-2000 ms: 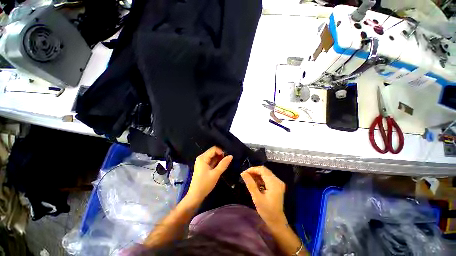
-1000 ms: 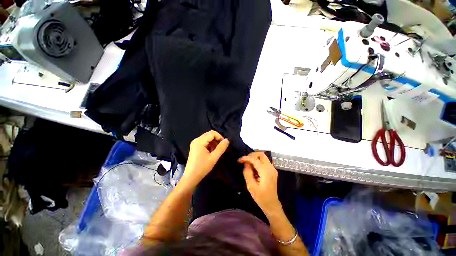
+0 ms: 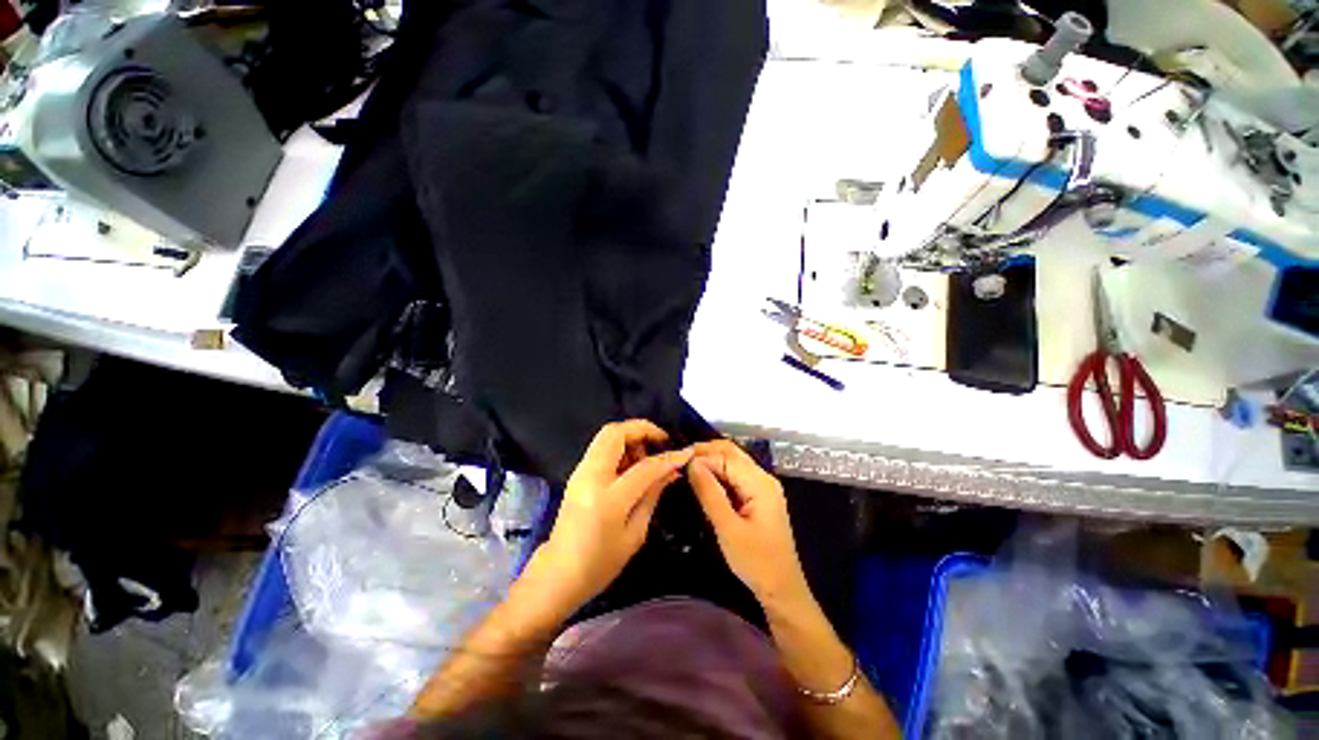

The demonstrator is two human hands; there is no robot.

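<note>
The black garment (image 3: 506, 217) lies in folds over the left and middle of the white table (image 3: 752, 260) and hangs over its front edge towards the lap. My left hand (image 3: 615, 499) and my right hand (image 3: 735, 506) meet at the table's front edge, over the garment's lower end. The thumb and fingers of each are pinched together and the fingertips of both hands nearly touch. What lies between the fingertips is too small to tell; the pinched spot is at the garment's edge.
Yellow-orange snips (image 3: 832, 340), a thin dark stick (image 3: 813, 372), a black phone (image 3: 992, 325) and red-handled scissors (image 3: 1115, 398) lie by the white sewing machine (image 3: 1013, 159). A grey machine head (image 3: 152, 130) stands left. Blue crates (image 3: 268, 593) with clear bags (image 3: 383, 557) sit below.
My hands were apart, then came together at the fingertips. My left hand moved slightly down and right. The whole view shifted a little.
</note>
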